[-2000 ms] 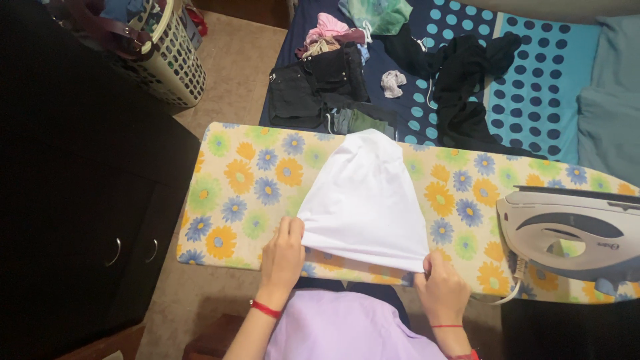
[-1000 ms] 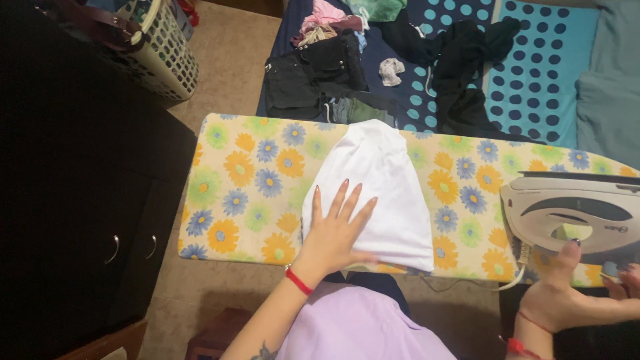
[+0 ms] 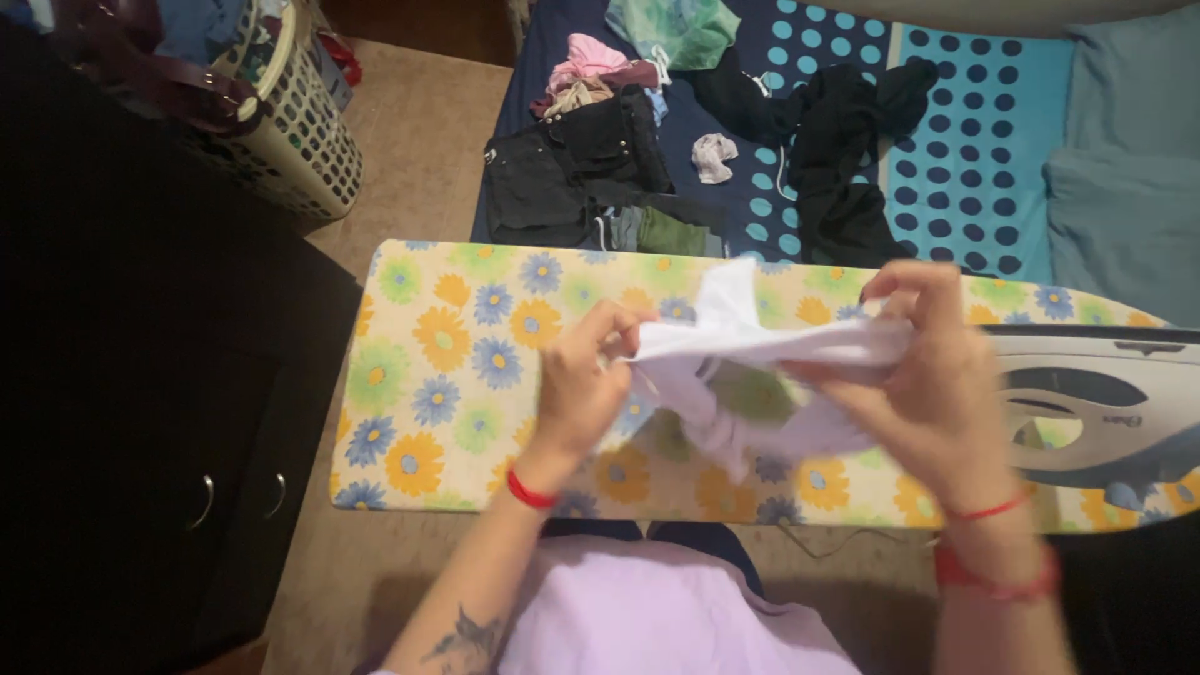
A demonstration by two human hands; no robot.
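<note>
A white cloth garment (image 3: 750, 342) is lifted over the ironing board, blurred by motion, its lower part hanging in loose folds. My left hand (image 3: 586, 375) pinches its left end between thumb and fingers. At the other end, my right hand (image 3: 928, 375) grips the fabric, thumb below and fingers above. Beneath the garment lies the ironing board (image 3: 441, 403), covered in flower-print cloth. A white and grey steam iron (image 3: 1116, 403) rests on the board's right part, just right of my right hand, partly cut off by the frame edge.
Behind the board, a bed (image 3: 1031, 206) bears black shorts (image 3: 539, 183), a black garment (image 3: 839, 178), a small pale cloth (image 3: 714, 157) and a pink cloth (image 3: 591, 61). A full laundry basket (image 3: 314, 150) stands at upper left. Dark cabinet doors (image 3: 234, 459) flank the left side.
The white garment lay flat on the board and is now raised in both hands. My right hand has moved left from beside the iron onto the fabric; my left hand no longer lies spread on it.
</note>
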